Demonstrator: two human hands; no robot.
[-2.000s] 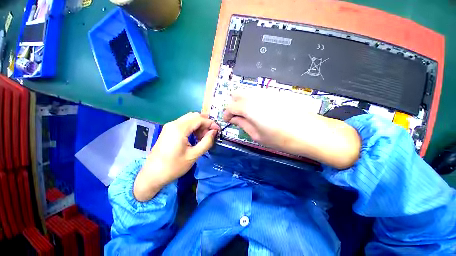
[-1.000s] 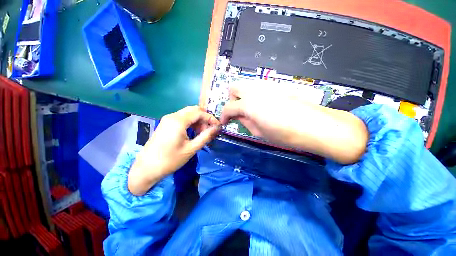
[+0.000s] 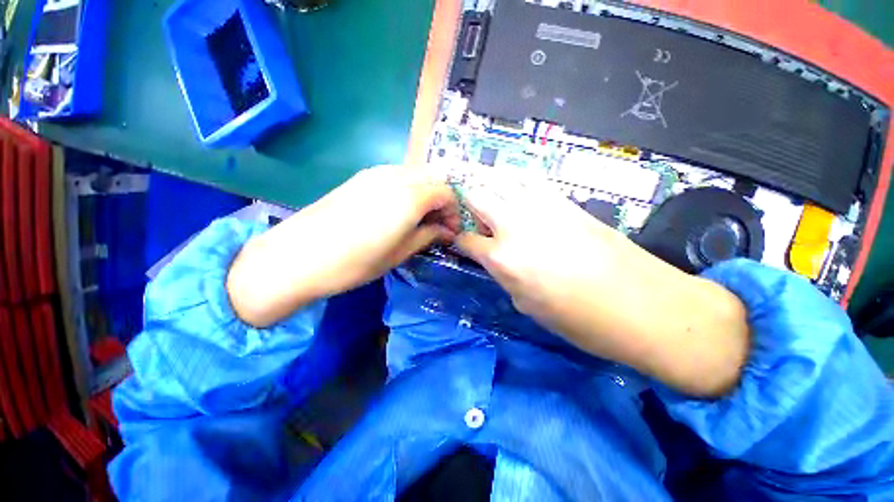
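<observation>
An open laptop base lies in front of me, with its long black battery pack [image 3: 676, 108], green-white motherboard [image 3: 510, 152] and black cooling fan [image 3: 701, 230]. The dark glossy display assembly [image 3: 480, 299] hangs over the bench edge toward my lap. My left hand [image 3: 368, 230] and my right hand [image 3: 559, 260] meet at the near left corner of the board, beside the hinge edge. Their fingertips are bent close together. What they touch or hold is hidden by the fingers.
An orange-red foam tray [image 3: 423, 123] lies under the laptop on the green bench [image 3: 343, 118]. A blue screw box [image 3: 284, 93] with dark bits stands left, and a blue parts bin [image 3: 91, 69] farther left. Red stacked trays [image 3: 24, 284] stand at the left edge.
My left hand has moved right and over the board corner. My right hand and forearm have swung nearer to me, uncovering the fan and more board. The view has shifted slightly.
</observation>
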